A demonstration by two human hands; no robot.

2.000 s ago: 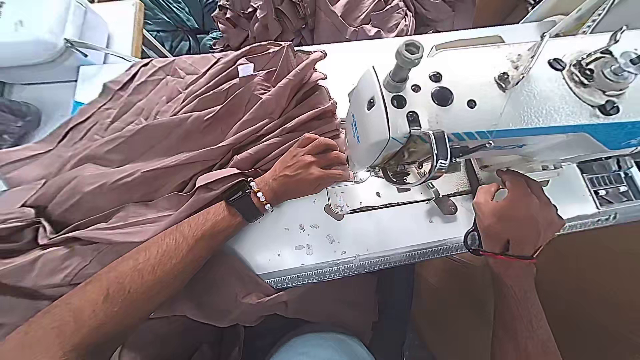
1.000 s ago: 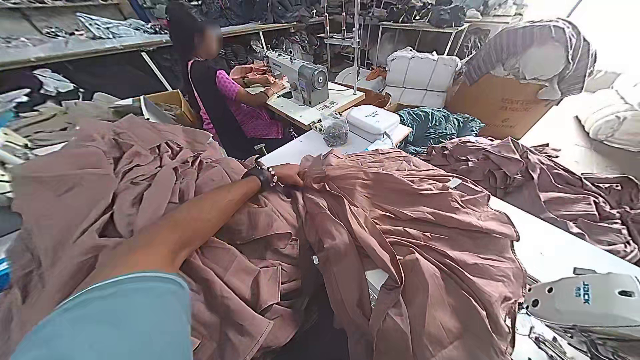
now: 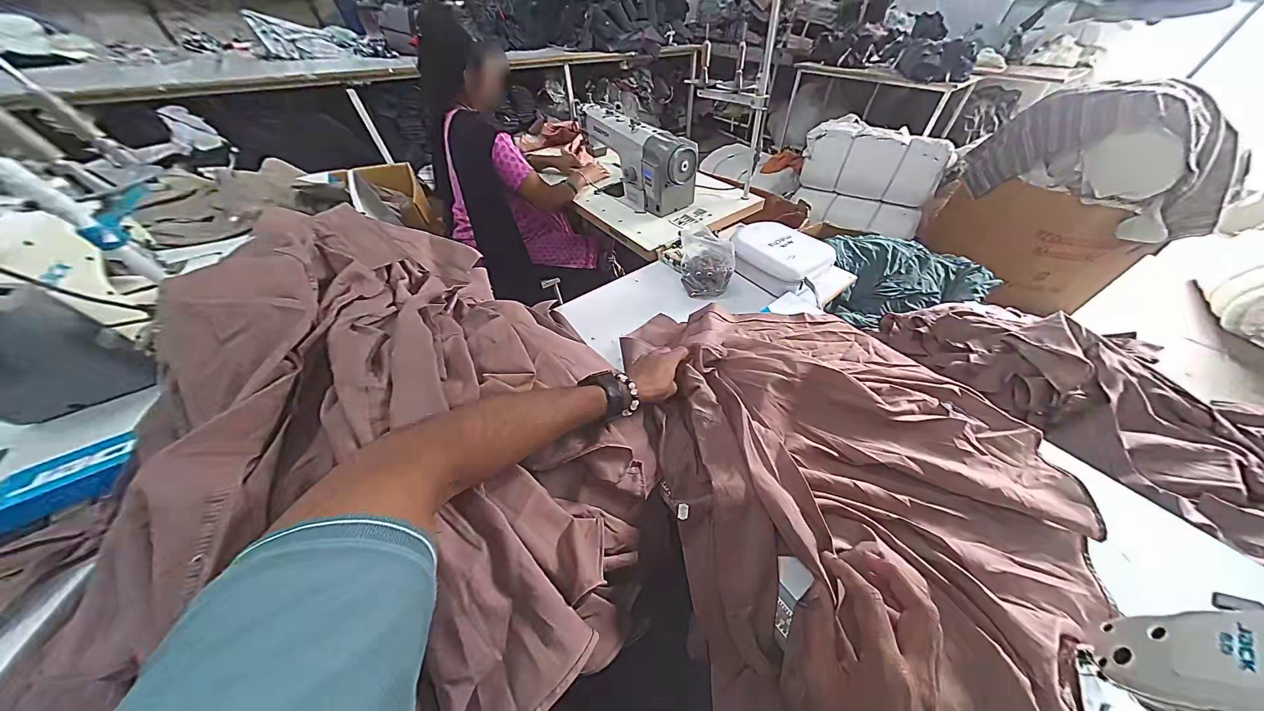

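My left hand (image 3: 656,375), with a dark watch and a beaded bracelet at its wrist, is closed on the gathered edge of a brown fabric piece (image 3: 849,405). My right hand (image 3: 874,627) lies lower on the same cloth and pinches a fold of it beside a white label (image 3: 793,583). The cloth spreads over the white sewing table (image 3: 1155,523), with its dark-stitched edge close to the head of a Jack sewing machine (image 3: 1185,642) at the lower right. More brown fabric (image 3: 395,346) is heaped on the left, under and beyond my left arm.
A co-worker (image 3: 504,188) sits at another sewing machine (image 3: 642,158). A white case (image 3: 780,252) and a plastic bag (image 3: 707,263) stand on the far table end. Teal fabric (image 3: 908,276), another brown pile (image 3: 1076,395) and a cardboard box (image 3: 1037,237) are at the right.
The view has swung left from the sewing machine. My left hand has gone from beside the needle area to the cloth's far edge. My right hand, out of view a second ago, is on the cloth.
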